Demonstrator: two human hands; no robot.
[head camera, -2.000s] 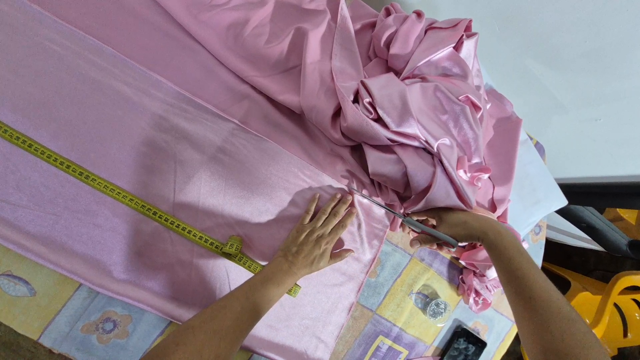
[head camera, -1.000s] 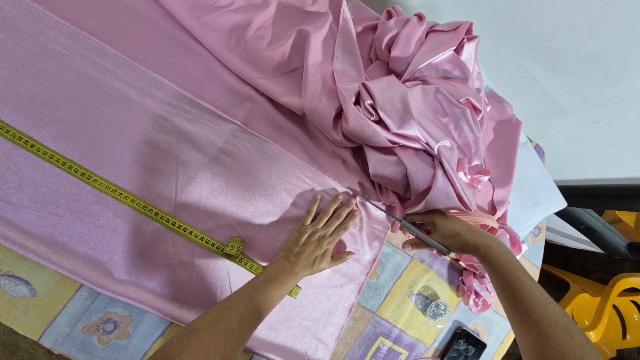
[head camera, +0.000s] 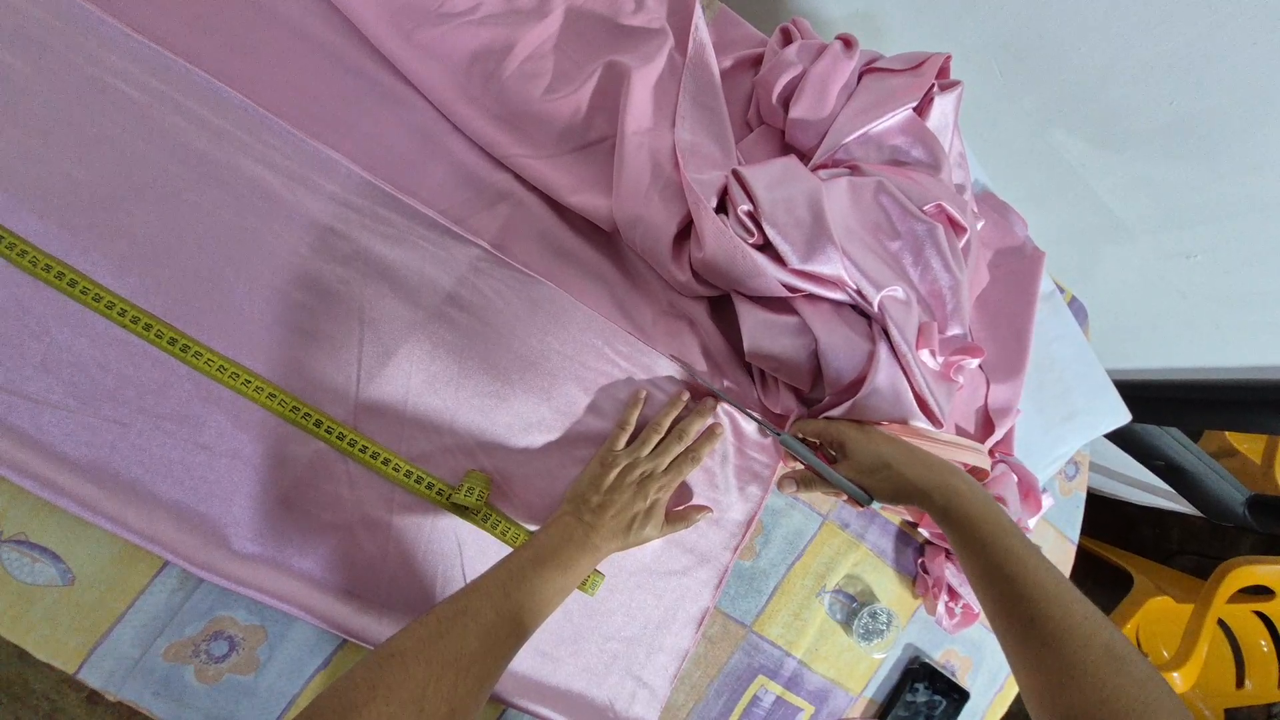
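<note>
Pink satin fabric (head camera: 380, 300) lies folded flat over much of the view. My left hand (head camera: 635, 475) rests palm down on it with fingers spread. A yellow tape measure (head camera: 320, 425) runs diagonally across the cloth and passes under my left wrist, with a small curl beside it. My right hand (head camera: 850, 465) grips grey-handled scissors (head camera: 825, 467) at the fabric's right edge. Their blades point up and left along the fold, partly hidden by cloth. A crumpled heap of the same satin (head camera: 860, 220) lies above my right hand.
A patterned tablecloth (head camera: 780, 560) shows below the fabric. On it are a small clear container of pins (head camera: 873, 625) and a black phone (head camera: 925, 690). White paper (head camera: 1070, 380) sticks out beside the heap. A yellow plastic chair (head camera: 1220, 620) stands at the lower right.
The scissors and my right hand have shifted slightly, and the blades lie farther up and left along the fold. My left hand stays spread on the fabric.
</note>
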